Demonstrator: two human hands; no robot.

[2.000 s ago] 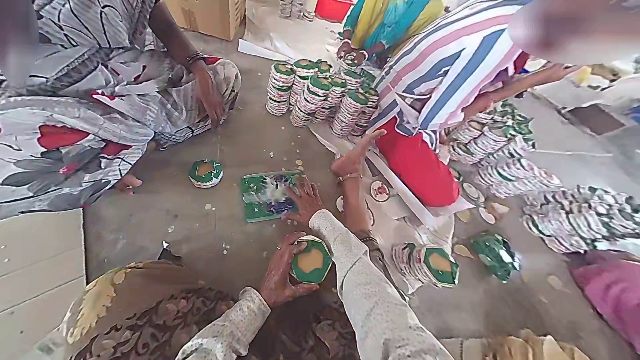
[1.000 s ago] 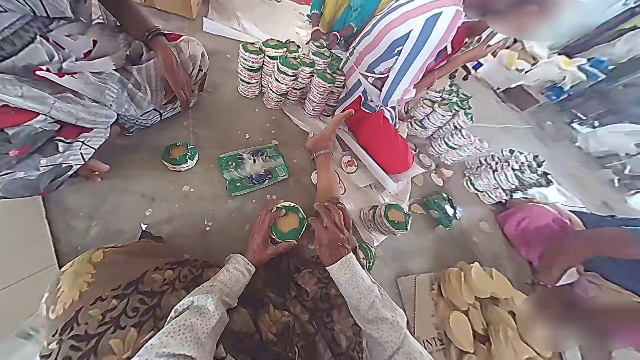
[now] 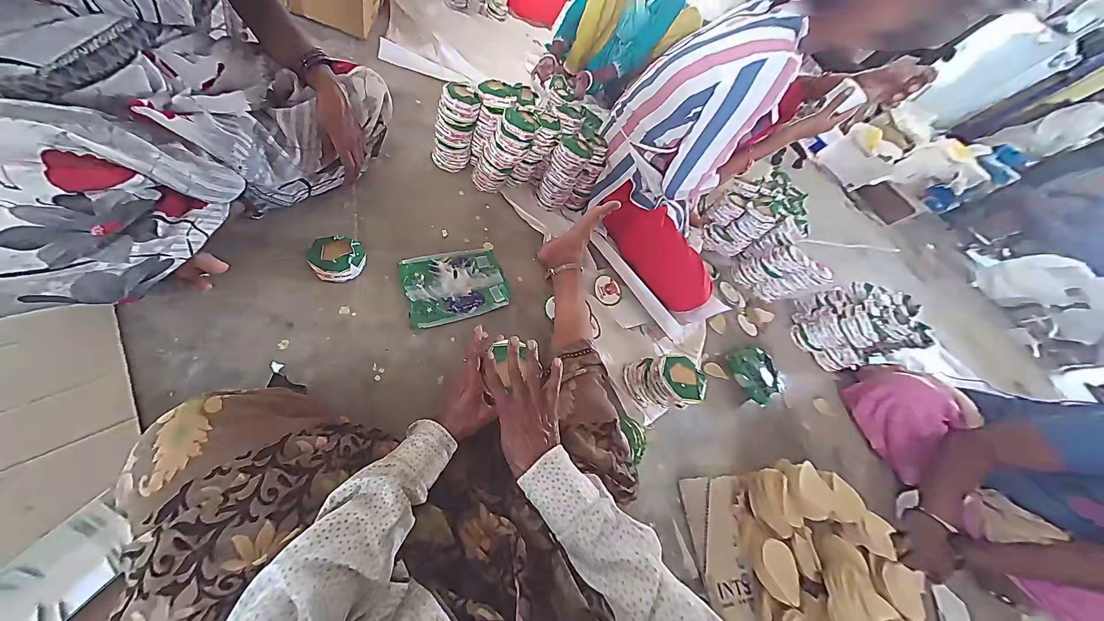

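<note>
Between my two hands is a round, green-wrapped packet (image 3: pixel 500 352), mostly covered by my fingers. My left hand (image 3: pixel 468 392) holds it from the left side, and my right hand (image 3: pixel 524 405) lies over its top with the fingers spread a little. Beyond them a flat green printed plastic wrapper (image 3: pixel 454 288) rests on the floor. Another round packet (image 3: pixel 337 259), green on top with a tan centre, sits to its left. To the right of my hands, a short row of similar packets (image 3: pixel 664 382) lies on its side.
Tall stacks of packets (image 3: pixel 517 138) stand ahead, beside a person in a striped top (image 3: pixel 707 112). A person's bare foot (image 3: pixel 576 241) rests near the wrapper. Tan discs (image 3: pixel 811 543) are heaped at lower right, near a crumpled green wrapper (image 3: pixel 755 375). Another person sits at upper left (image 3: pixel 172 129).
My right hand has moved from the packet's right side to over its top. Both hands and the packet are now closer to the flat green wrapper than one second ago.
</note>
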